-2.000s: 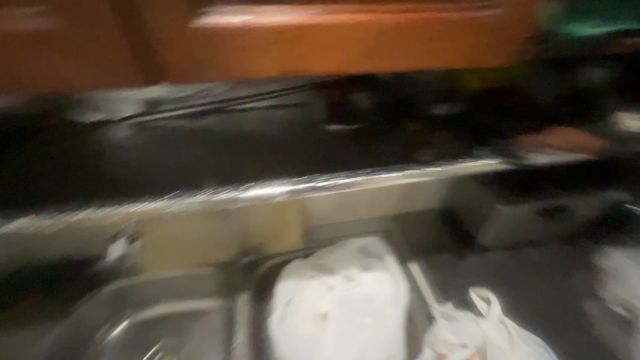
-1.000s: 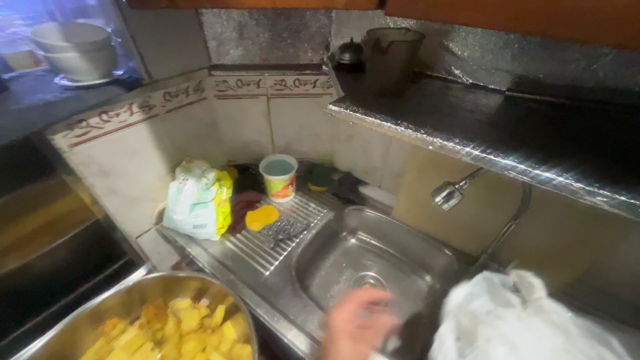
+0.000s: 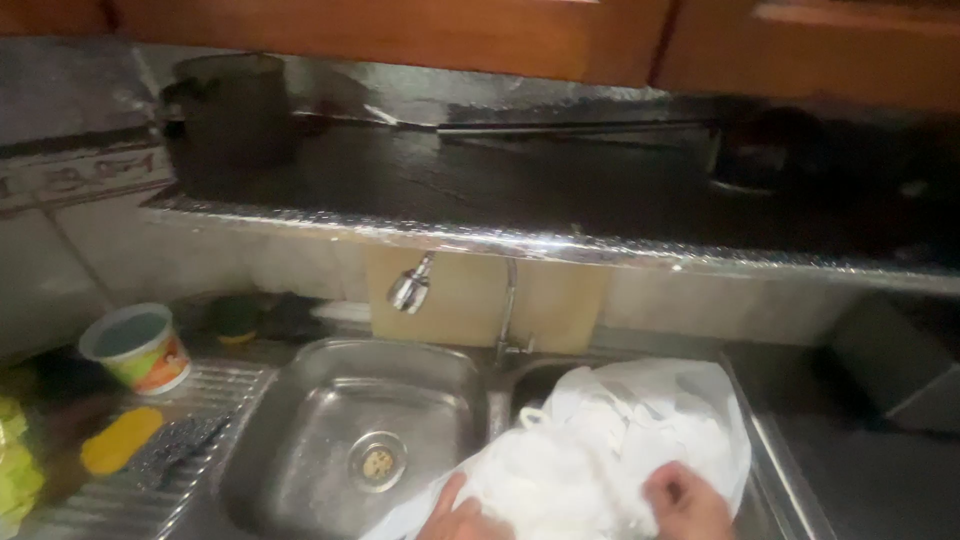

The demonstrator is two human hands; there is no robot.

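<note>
A white plastic bag [image 3: 555, 465] bulges over the right sink basin, its contents hidden. My left hand [image 3: 461, 517] is at the bag's lower left side, fingers against the plastic and partly cut off by the frame. At the bag's right side, my right hand [image 3: 686, 502] has its thumb and fingertips pinched together on the plastic. Left of the bag lies the steel sink basin [image 3: 300, 457], with bits of food in its drain strainer [image 3: 377, 465]. The chrome faucet head [image 3: 409, 291] hangs above it.
On the ribbed drainboard [image 3: 225, 375] at left are a plastic tub [image 3: 139, 349], a yellow sponge [image 3: 121, 441] and a dark scouring pad [image 3: 180, 450]. A foil-edged shelf [image 3: 525, 244] spans above the sink, holding a dark pot [image 3: 229, 112]. A dark box [image 3: 900, 360] stands at right.
The view has swung right from the drainboard corner. One second ago one hand showed over the left basin; now both hands are on the white bag. The bowl of yellow pieces is out of view.
</note>
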